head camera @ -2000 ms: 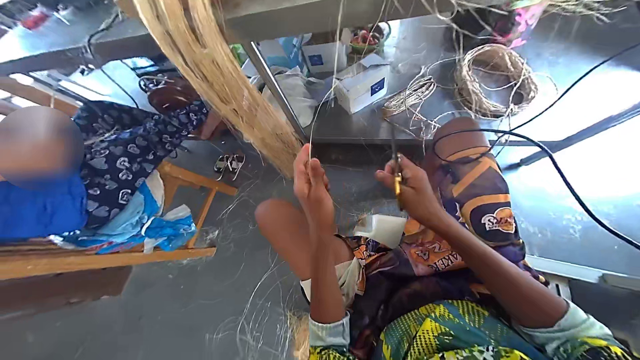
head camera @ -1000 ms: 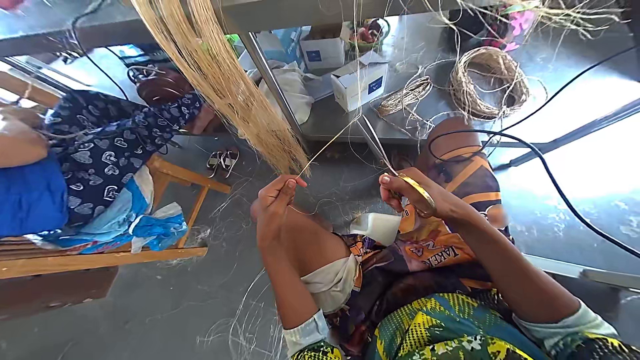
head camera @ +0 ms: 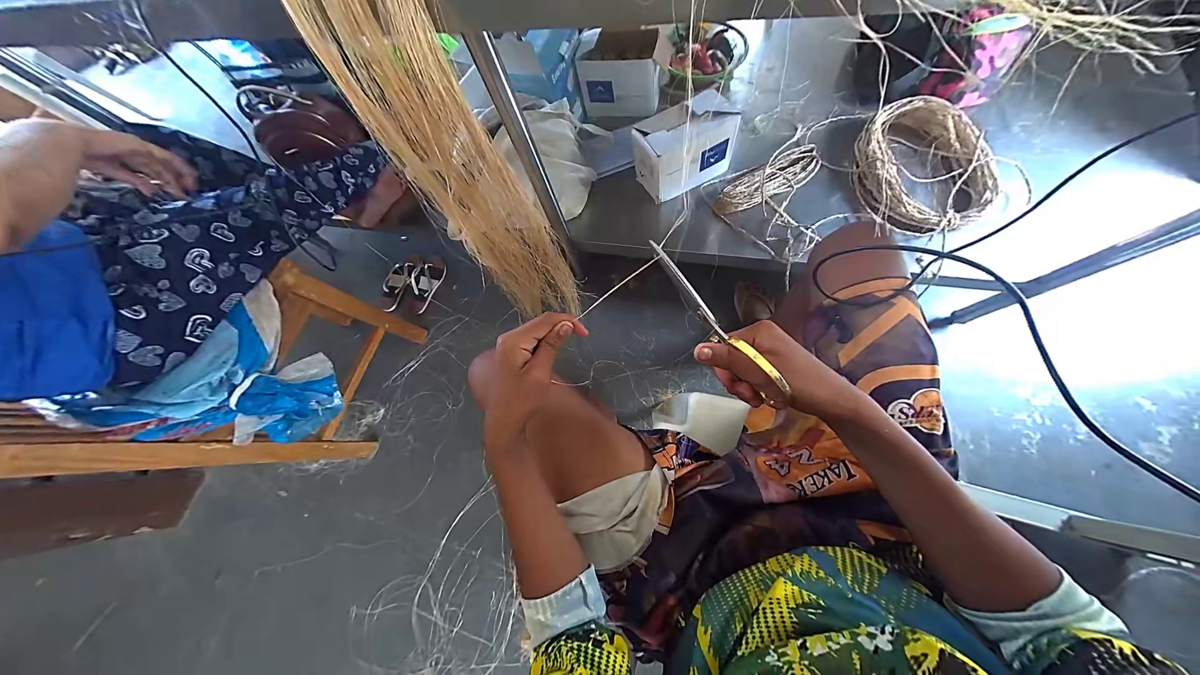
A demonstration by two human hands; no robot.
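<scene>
My left hand (head camera: pixel 536 354) pinches a thin fibre strand (head camera: pixel 621 284) between thumb and fingers. The strand runs taut up and to the right toward the tips of a pair of scissors (head camera: pixel 691 292). Those scissors, with yellow handles, are in my right hand (head camera: pixel 761 367), their blades pointing up and left and looking nearly closed together. Whether the blades touch the strand is too fine to tell. A thick bundle of straw-coloured fibres (head camera: pixel 441 141) hangs from the table edge, its lower end just above my left hand. A white plastic container (head camera: pixel 703 422) sits between my legs.
On the low metal shelf are an open white box (head camera: pixel 686 155), a small twine bundle (head camera: pixel 771 180) and a large twine coil (head camera: pixel 923 164). A black cable (head camera: pixel 1031 328) loops at the right. A person's hand (head camera: pixel 141 164) and a wooden bench (head camera: pixel 187 457) are at the left.
Two seconds ago my left hand was raised with extended fingers; now it is lower and pinches the strand. The scissors in my right hand have turned up and left, and their blades look closer together than one second ago.
</scene>
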